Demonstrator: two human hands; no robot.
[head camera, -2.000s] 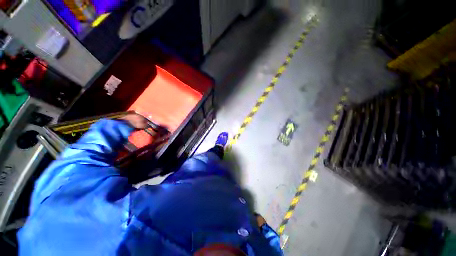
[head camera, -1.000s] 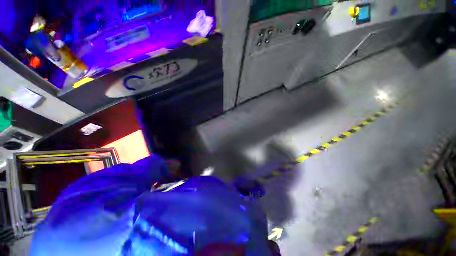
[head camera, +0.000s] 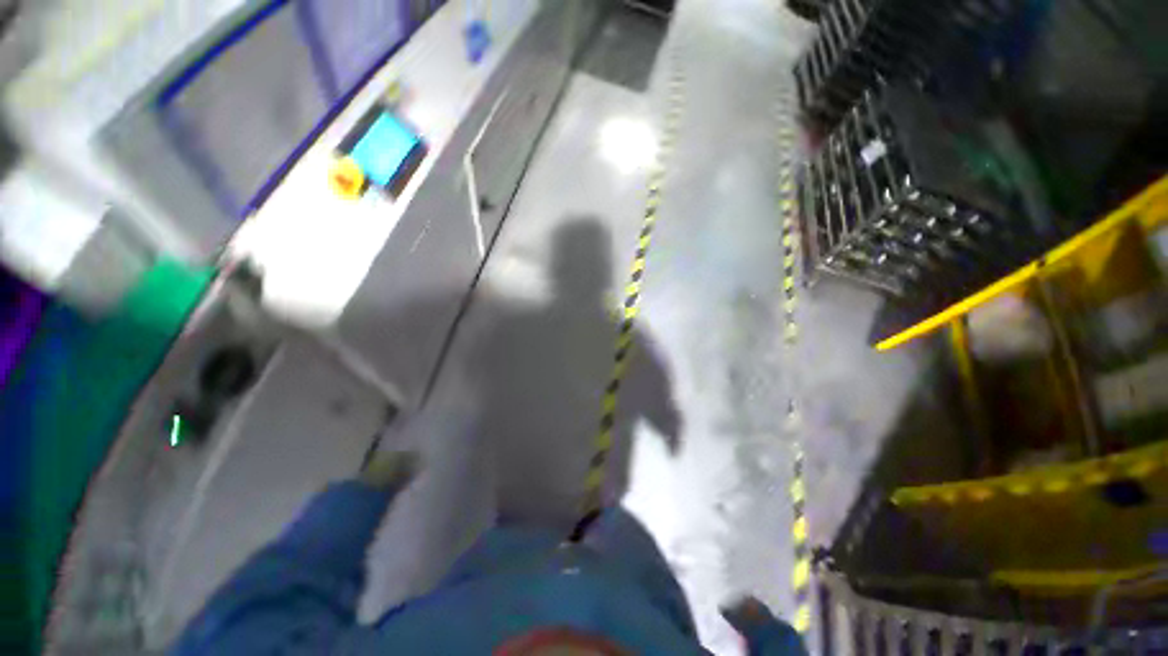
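Observation:
My left hand (head camera: 391, 469) shows blurred at the end of a blue sleeve at lower left, beside the grey machine front. Its fingers cannot be made out, and no held thing is visible. My right hand (head camera: 743, 613) is small and dark near the bottom edge, over the floor, partly cut off by the sleeve; whether it holds anything cannot be told. The grey machine front (head camera: 301, 423) with a green top (head camera: 167, 297) stands nearest on my left.
A white ledge (head camera: 301, 244) holds a blue screen (head camera: 387, 147) and a yellow round thing. Yellow-black tape (head camera: 628, 320) runs along the grey floor. Slotted racks (head camera: 884, 192) stand at upper right. A yellow-framed trolley (head camera: 1025, 481) and another slotted rack (head camera: 973, 634) are at right.
The view has turned and moved along the aisle. The red-lined bin and metal frames are out of view. My left hand, earlier at the bin, is now beside the grey machine front.

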